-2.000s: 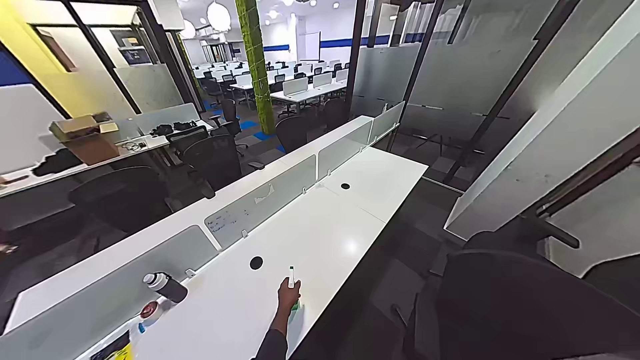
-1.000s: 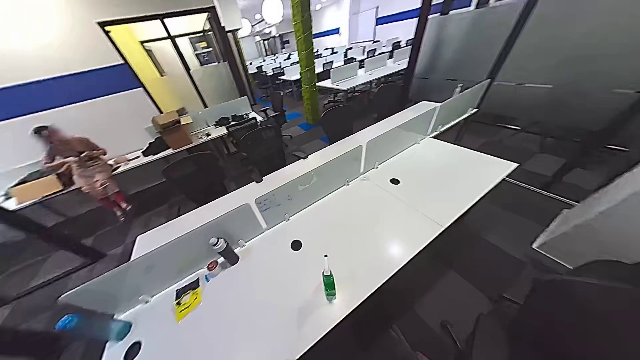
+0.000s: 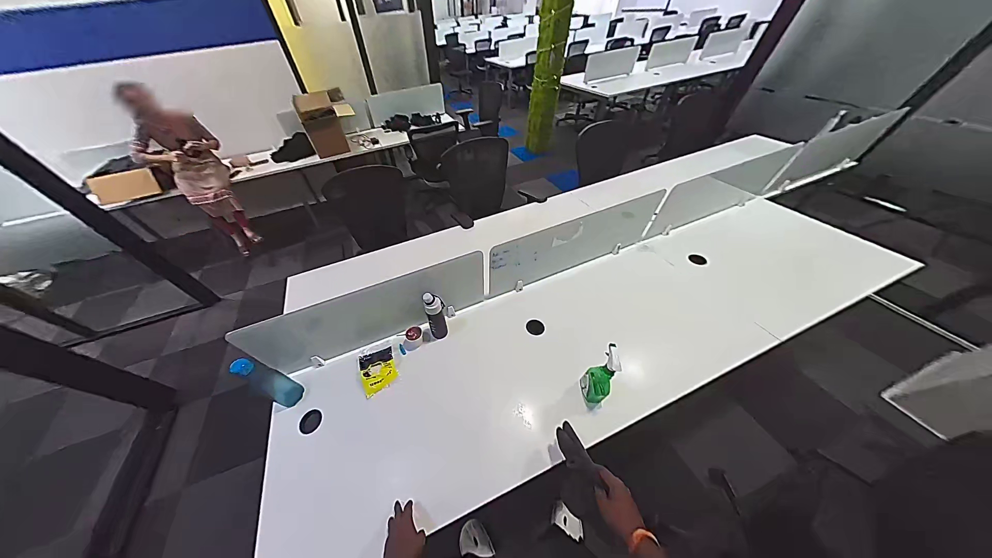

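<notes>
My left hand (image 3: 405, 532) is at the near edge of the white desk (image 3: 457, 434), its fingertips on or just above the top, with nothing seen in it. To its right, my right hand (image 3: 618, 502) holds a dark, flat item (image 3: 577, 453), perhaps a folded cloth, whose tip reaches over the desk edge. Beyond that hand stands a green spray bottle (image 3: 597, 384) with a white trigger head. Along the divider are a dark bottle with a light cap (image 3: 436, 318), a small round container (image 3: 413, 336), a yellow and black packet (image 3: 378, 373) and a blue bottle (image 3: 275, 385).
Frosted divider panels (image 3: 573, 240) run along the desk's far side. Round black cable grommets (image 3: 535, 327) sit in its top. Black office chairs (image 3: 474, 177) stand behind. A person (image 3: 190, 155) stands at the back left beside a desk with cardboard boxes (image 3: 322, 124).
Two seconds ago a hand was on the spray bottle; one second ago it stood released, with no hands in view. Now both hands show at the near edge. The view has shifted.
</notes>
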